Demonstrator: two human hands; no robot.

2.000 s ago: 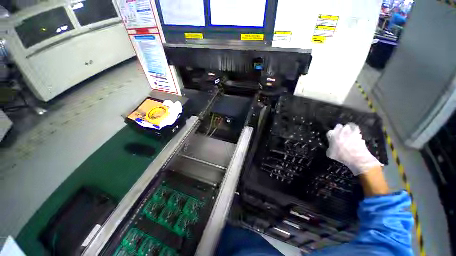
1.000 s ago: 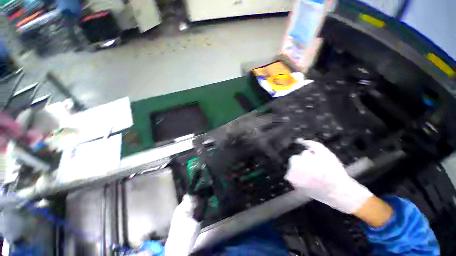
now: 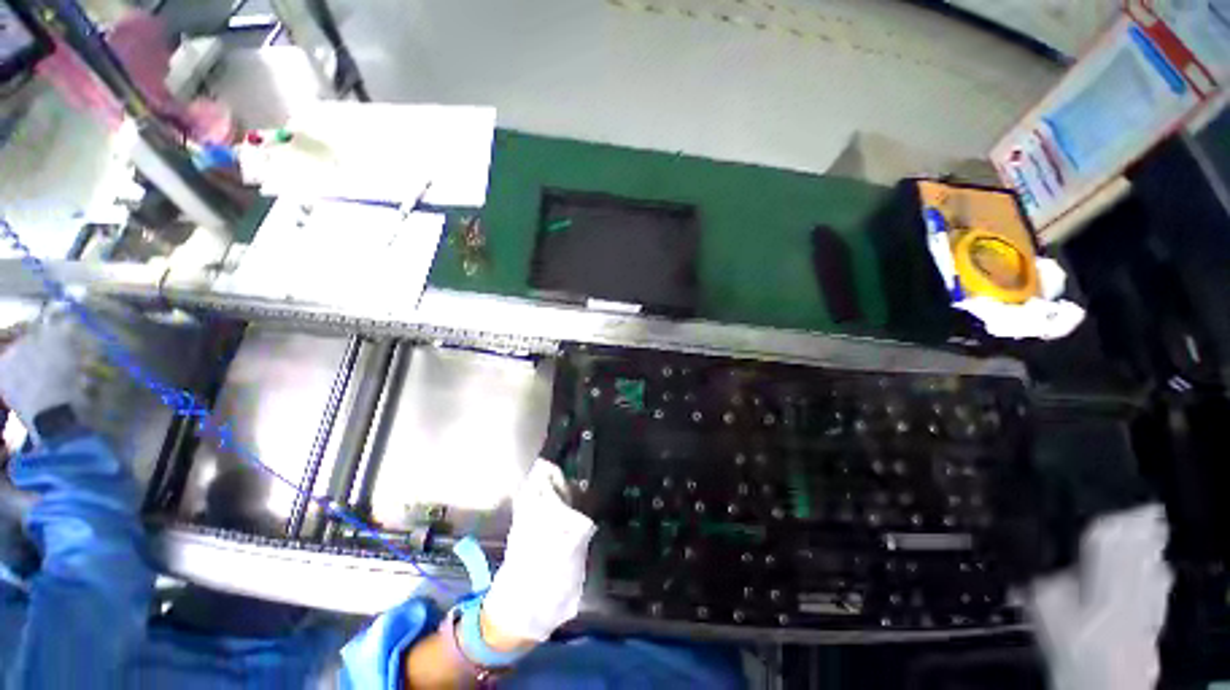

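A long black pallet with a silver-studded black cover (image 3: pixel 735 506) lies between the conveyor rails, with bits of green board showing through its gaps. My left hand (image 3: pixel 542 559), in a white glove with a light blue wrist band, has its fingertips at the pallet's left edge. Whether the fingers grip the edge or only touch it cannot be told. My right hand (image 3: pixel 1106 593), white-gloved and blurred, is at the lower right, beyond the pallet's right end. Its fingers are too blurred to read.
Silvery metal (image 3: pixel 452 438) shows between the rails at left, crossed by a blue coiled cord (image 3: pixel 250 452). Another person's gloved hand (image 3: pixel 47 371) is at far left. A shallow black tray (image 3: pixel 615 249), papers (image 3: pixel 337 256) and a yellow tape roll (image 3: pixel 996 266) are behind the rail.
The view has swung left. The studded cover, blurred and tilted under both hands before, now lies over the green boards. My right hand has moved off it to the right.
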